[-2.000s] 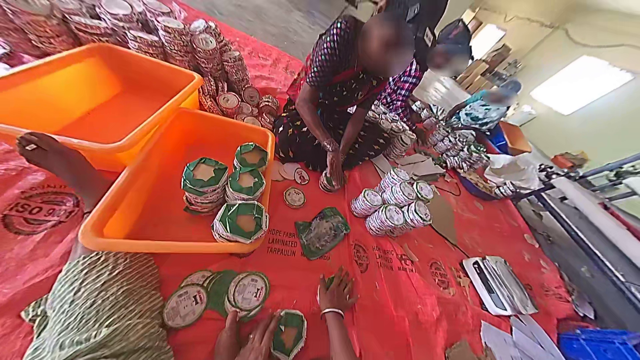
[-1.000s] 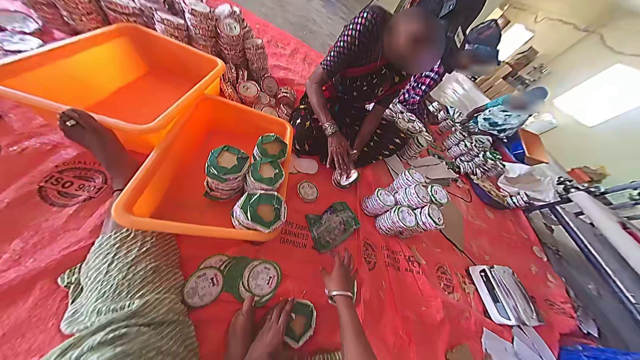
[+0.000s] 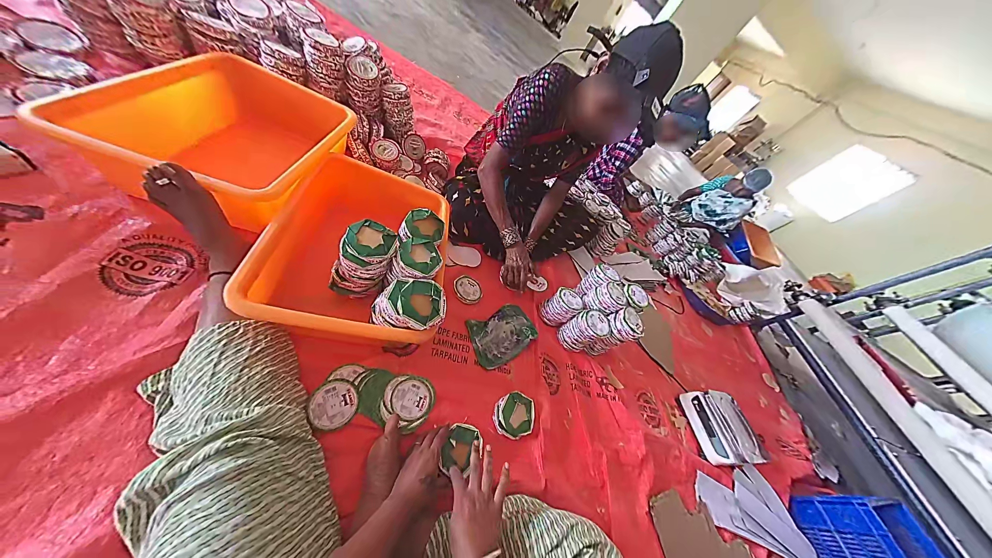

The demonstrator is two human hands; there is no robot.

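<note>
A round pack with a green wrapper folded over a brown centre [image 3: 461,448] lies on the red tarpaulin between my hands. My left hand [image 3: 418,466] rests against its left side, fingers on its edge. My right hand [image 3: 477,496] touches its lower right edge with fingers spread. A similar pack [image 3: 514,415] lies by itself to the right. Left of my hands are overlapping round green pieces and printed white discs [image 3: 409,398]. Stacks of green-topped packs [image 3: 417,304] stand in the nearer orange tub. What seems to be a bare foot [image 3: 381,465] is beside my left hand.
The nearer orange tub [image 3: 333,328] adjoins another orange tub [image 3: 194,174]. Ahead are a crumpled green plastic bag [image 3: 501,337] and bundled round packs [image 3: 593,310]. A seated person [image 3: 535,170] handles discs. At right lie a white-and-grey device [image 3: 721,426], cardboard and a blue crate [image 3: 860,527].
My right hand has drawn back from ahead to the pack beside my left hand. A separate green-wrapped pack now shows about where the right hand was.
</note>
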